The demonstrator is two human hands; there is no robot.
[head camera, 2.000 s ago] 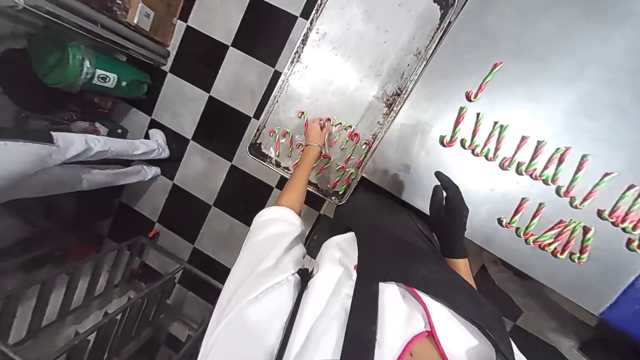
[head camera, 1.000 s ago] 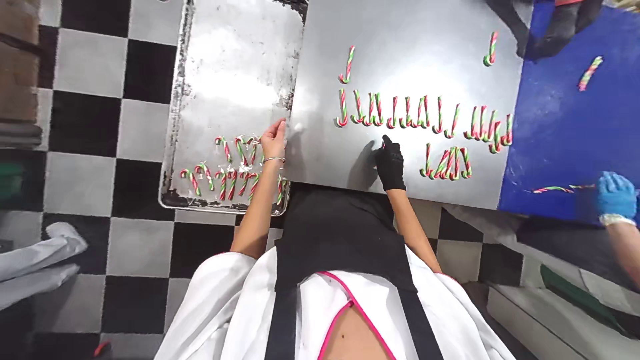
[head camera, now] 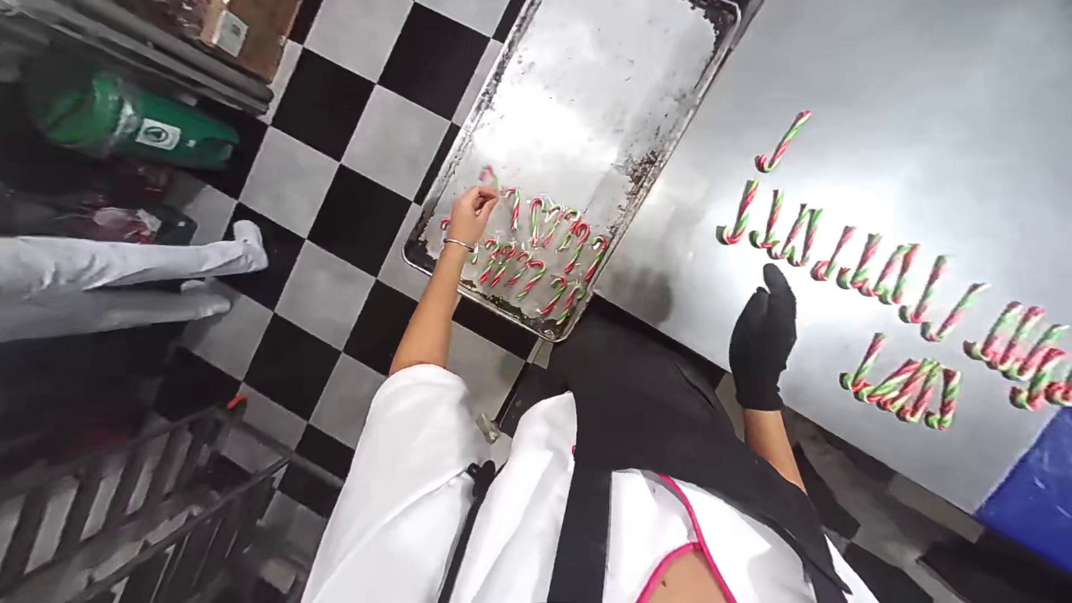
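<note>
My bare left hand (head camera: 474, 209), with a bracelet at the wrist, is over the lower left part of a worn metal sheet tray (head camera: 586, 109). Its fingertips are pinched at a blurred red-and-green candy cane (head camera: 488, 176). Clear-wrapped candy canes (head camera: 536, 272) lie in rows at the tray's near end. My right hand (head camera: 764, 339), in a black glove, is over the near edge of the steel table, holding nothing, just below a row of candy canes (head camera: 871, 264). A shorter group (head camera: 909, 389) lies right of it, and a single cane (head camera: 785, 142) lies above the row.
The steel table (head camera: 904, 109) adjoins the tray's right side, with a blue surface (head camera: 1034, 494) at its lower right. Left of the tray are a checkered floor (head camera: 343, 209), another person's white-clad legs (head camera: 126, 264), a green bin (head camera: 167, 130) and a metal rack (head camera: 151, 502).
My left hand has moved from the tray's right edge to its left side, where a cane is now at its fingertips. The view has turned, and the co-worker's blue-gloved hand is out of it.
</note>
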